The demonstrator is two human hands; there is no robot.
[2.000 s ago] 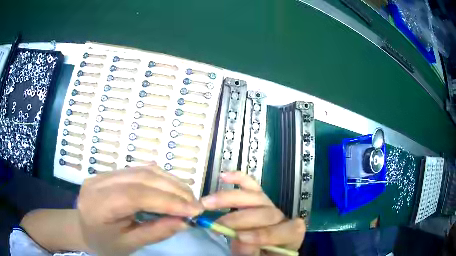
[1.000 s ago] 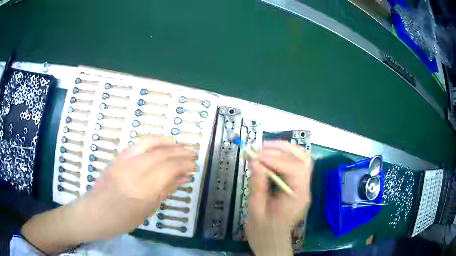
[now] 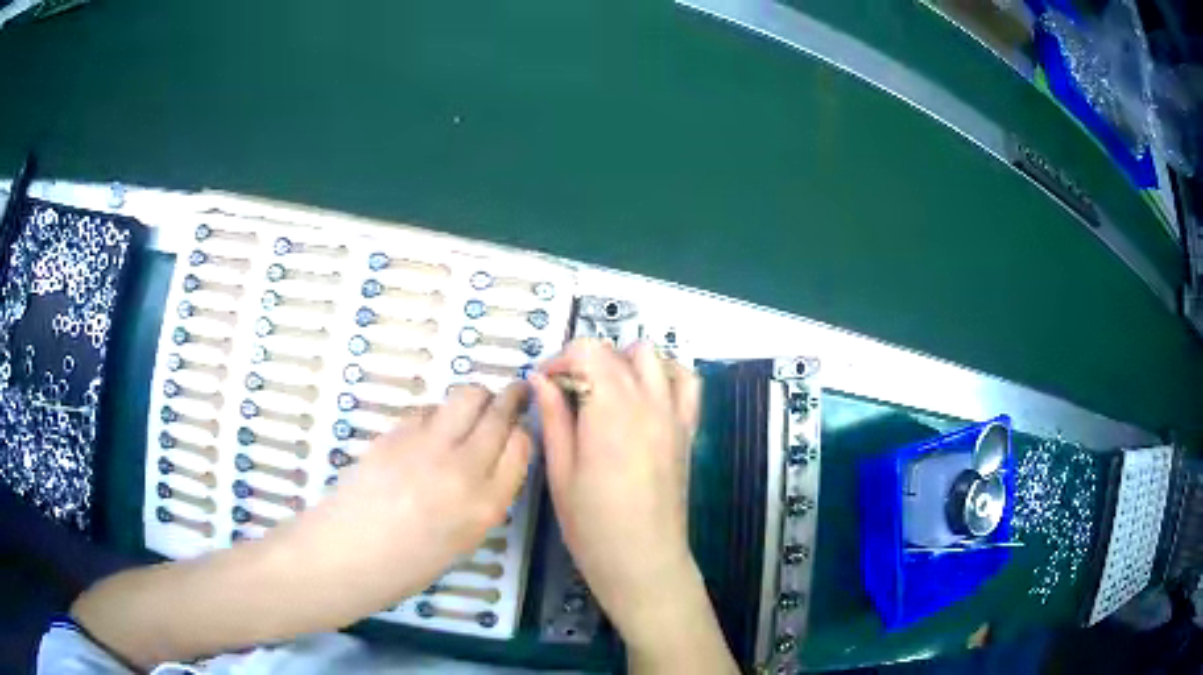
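The white slotted tray [image 3: 297,302] lies in front of me, with rows of tan dumbbell-shaped slots and small round-headed parts at slot ends. My left hand [image 3: 442,481] is over the tray's lower right part, fingertips together near its right edge; whether they pinch a part is hidden. My right hand [image 3: 614,462] is beside it, over the tray's right edge and the paired bar fixtures [image 3: 607,311], which it mostly covers. It holds the brush [image 3: 570,384], of which only a short pale piece shows between the fingers, with a blue spot at the fingertips.
A black tray of metal rings [image 3: 60,356] is at far left. Another bar fixture [image 3: 797,505] stands right of my hands. Beyond it are a blue bin [image 3: 910,567] with an open-lidded pot [image 3: 978,504], scattered small parts [image 3: 1053,514] and another white tray [image 3: 1132,528]. A green surface [image 3: 528,119] lies behind.
My right hand has moved left from over the bar fixtures to the tray's right edge, and the brush has turned. My left hand's fingertips have closed in beside it. Earlier both hands were lower, together.
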